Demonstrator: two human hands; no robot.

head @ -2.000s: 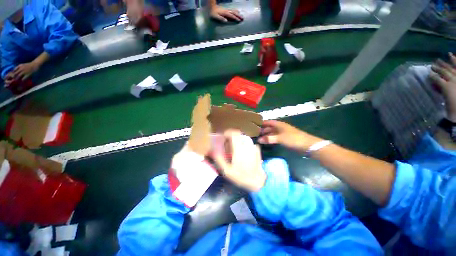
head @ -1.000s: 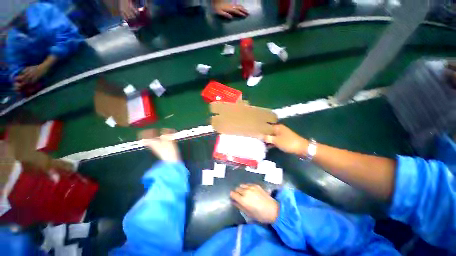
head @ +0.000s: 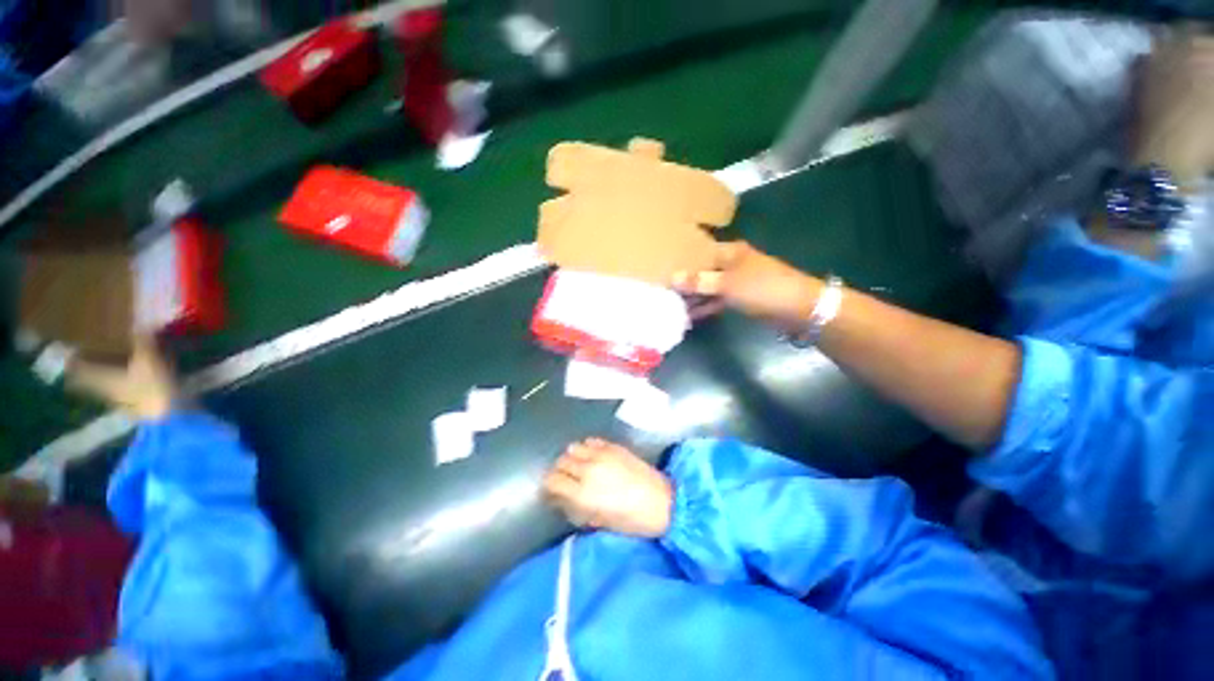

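Observation:
An open gift box (head: pixel 197 277) with a brown flap and white top lies on the green belt at the left. My left hand (head: pixel 133 383), blurred, is at its near edge; I cannot tell if it grips it. My right hand (head: pixel 606 487) is over the bench near my body, fingers curled, with nothing visible in it. In front of it is another open red box (head: pixel 602 319) with a white insert and its brown flap (head: pixel 632 213) raised. Another person's hand from the right is at this box's right side.
White slips (head: pixel 455 434) lie on the dark bench (head: pixel 360 532). A closed red box (head: pixel 353 213) and other red items are on the belt. Blurred red boxes (head: pixel 60 579) are at lower left. A grey post (head: pixel 852 80) and clear trays (head: pixel 1025 133) are at right.
The view has swung left. My left hand has left the central box and reached left to the box on the belt. My right hand has dropped back from the central box toward my body.

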